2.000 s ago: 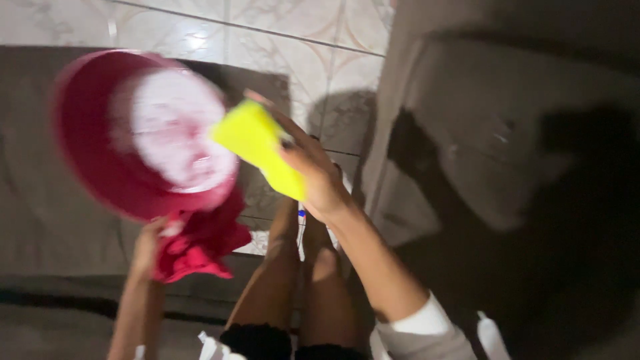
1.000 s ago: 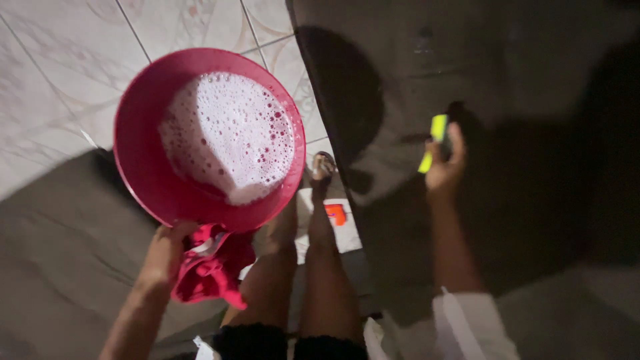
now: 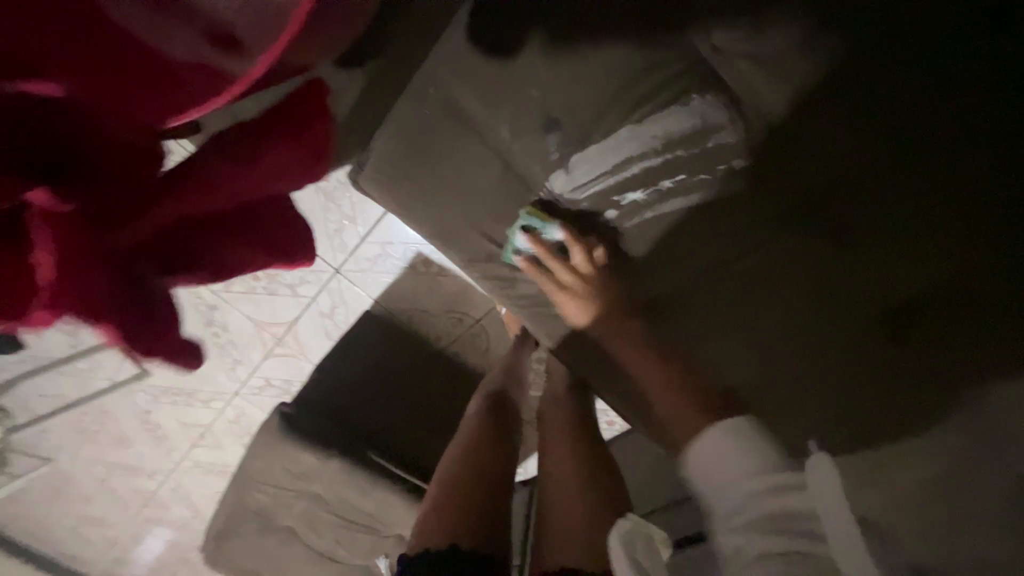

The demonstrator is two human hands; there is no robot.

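Note:
My right hand (image 3: 580, 276) presses a green-and-yellow sponge (image 3: 524, 236) against the brown upholstered cushion (image 3: 472, 160). White foam streaks (image 3: 664, 152) lie on the fabric just beyond my fingers. At the upper left, close to the camera, is part of the red plastic basin (image 3: 264, 60), with pale suds faintly visible inside. A dark red cloth (image 3: 240, 192) hangs below the basin's rim. My left hand cannot be made out in this view.
Light patterned floor tiles (image 3: 240, 352) show between the cushion and another brown upholstered piece (image 3: 296, 496) at the lower left. My legs (image 3: 480, 448) extend between them. Deep shadow covers the right side.
My right hand has gone from holding the sponge near the basin to pressing it on the cushion. Foam streaks now show there. The basin and cloth appear at the upper left as the view has shifted.

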